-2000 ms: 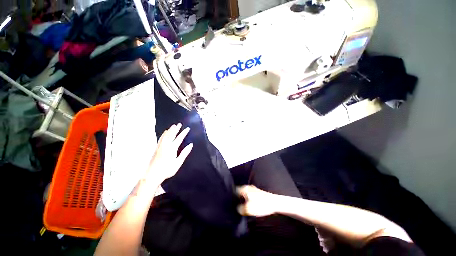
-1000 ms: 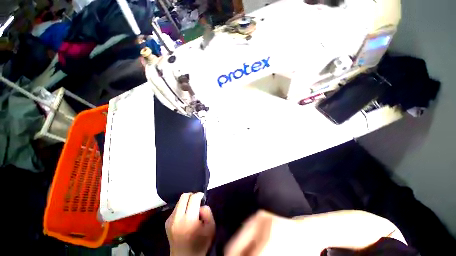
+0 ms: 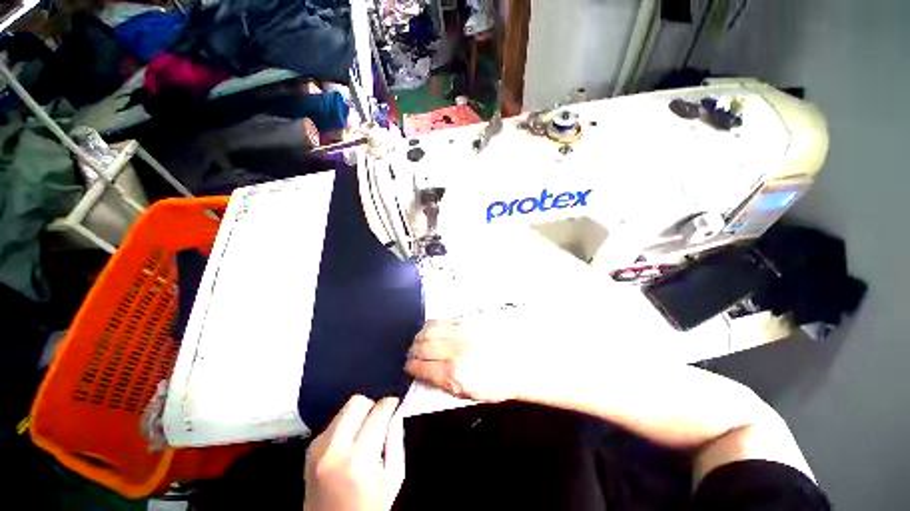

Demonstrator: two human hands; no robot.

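Observation:
A dark fabric panel (image 3: 359,309) lies flat on the white sewing table (image 3: 249,309), its right edge running up to the lit presser foot (image 3: 417,263) of the cream-white sewing machine (image 3: 659,150). My left hand (image 3: 351,454) is at the panel's near edge by the table front, fingers bent and pinching its near right corner. My right hand (image 3: 449,359) lies on the panel's right edge just above, fingers curled; whether it pinches the cloth is hard to tell. The needle tip is lost in glare.
An orange basket (image 3: 62,374) stands left of the table. A black phone-like rectangle (image 3: 708,287) and a dark cloth pile (image 3: 813,274) lie at the right under the machine head. Heaped clothing (image 3: 269,40) and a pale frame (image 3: 100,195) are behind at the left.
The view has shifted. My left hand went from flat on the panel to its near edge. My right hand left the hanging cloth, blurred past the front, and now rests at the panel's right edge.

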